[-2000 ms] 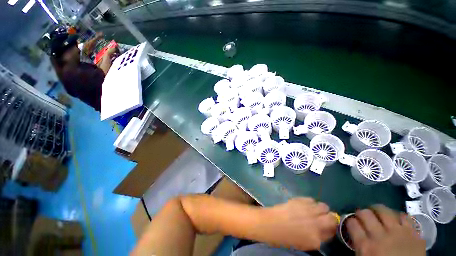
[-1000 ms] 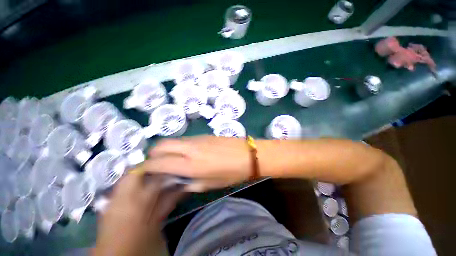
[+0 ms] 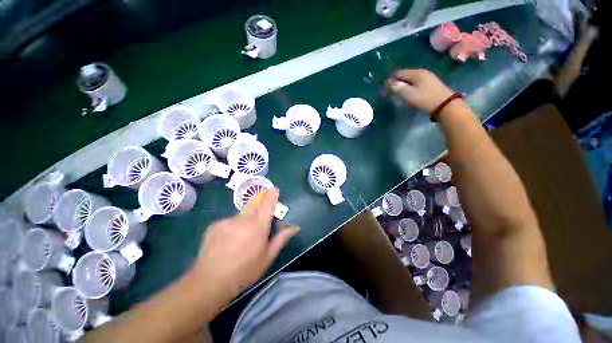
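White slotted housings with side tabs [image 3: 327, 173] stand on the green bench, many crowded at left and a few apart at centre. My left hand [image 3: 243, 238] reaches over the bench's front edge. Its yellow-tipped finger touches the rim of a housing [image 3: 252, 191]; its thumb is spread away, and its underside is hidden. My right hand [image 3: 415, 90] is farther out, beyond the separate housings, with its fingers bent together around a small pale spot. The fingertips are blurred, so I cannot tell what they hold.
Part-built units [image 3: 261, 37] stand on the conveyor belt [image 3: 174, 40] beyond the pale strip [image 3: 295, 67]. Pink housings [image 3: 445, 37] and pink rings [image 3: 500, 39] lie at the bench's far end. An open carton [image 3: 570, 201] with rows of housings is below right. Another person's arm [image 3: 577, 60] shows top right.
The view has swung right along the bench. My hands, together over the crowded housings a second ago, are now apart: the right reaches outward, the left is at a housing rim.
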